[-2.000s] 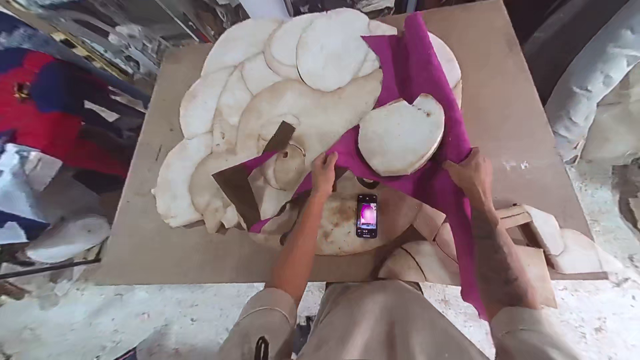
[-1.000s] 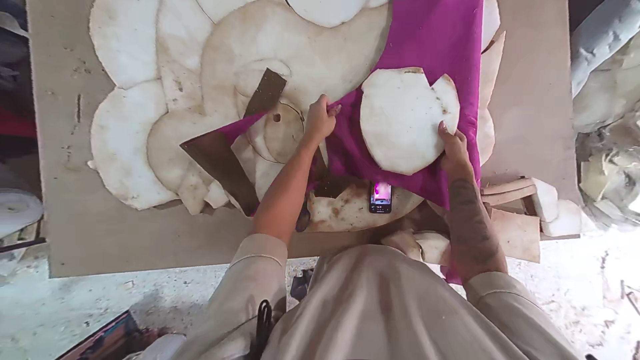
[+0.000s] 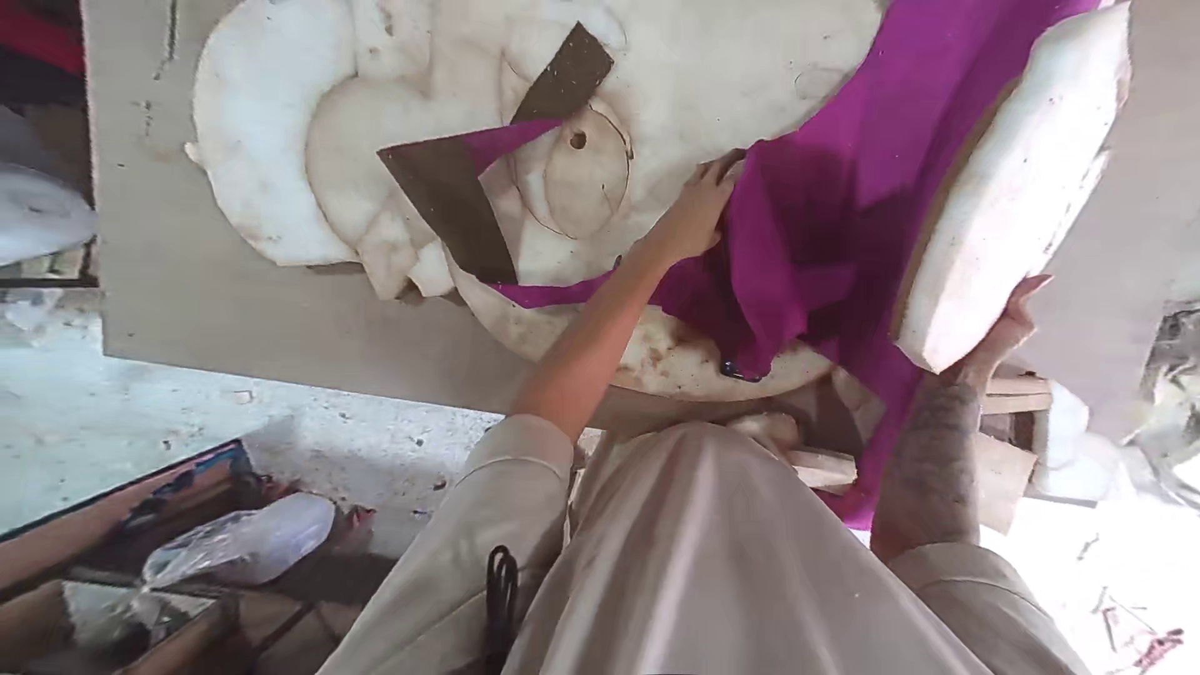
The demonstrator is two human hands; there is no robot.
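My right hand (image 3: pixel 1008 328) grips the lower end of a thick, rounded foam piece (image 3: pixel 1022 187), white on top with a tan edge, tilted up over magenta fabric (image 3: pixel 867 159). My left hand (image 3: pixel 698 206) is at the left edge of the bunched fabric, its fingertips partly hidden by it. A phone (image 3: pixel 739 372) lies mostly covered by the fabric, only its lower end showing. Left of my left hand, a dark brown angular strip (image 3: pixel 459 202) with a magenta part rests on off-white foam shapes (image 3: pixel 253 131). A small oval piece with a hole (image 3: pixel 587 173) lies among them.
The board-topped table (image 3: pixel 234 319) carries the layered foam. Wooden frame parts (image 3: pixel 1017 394) and foam offcuts (image 3: pixel 1073 441) are at its lower right. A box (image 3: pixel 94 600) with a clear plastic bag (image 3: pixel 253 544) stands on the floor at lower left.
The rounded foam piece lay flat on the fabric and is now tilted up in my right hand, farther right. The fabric has bunched over the phone, which showed earlier. The view has moved closer.
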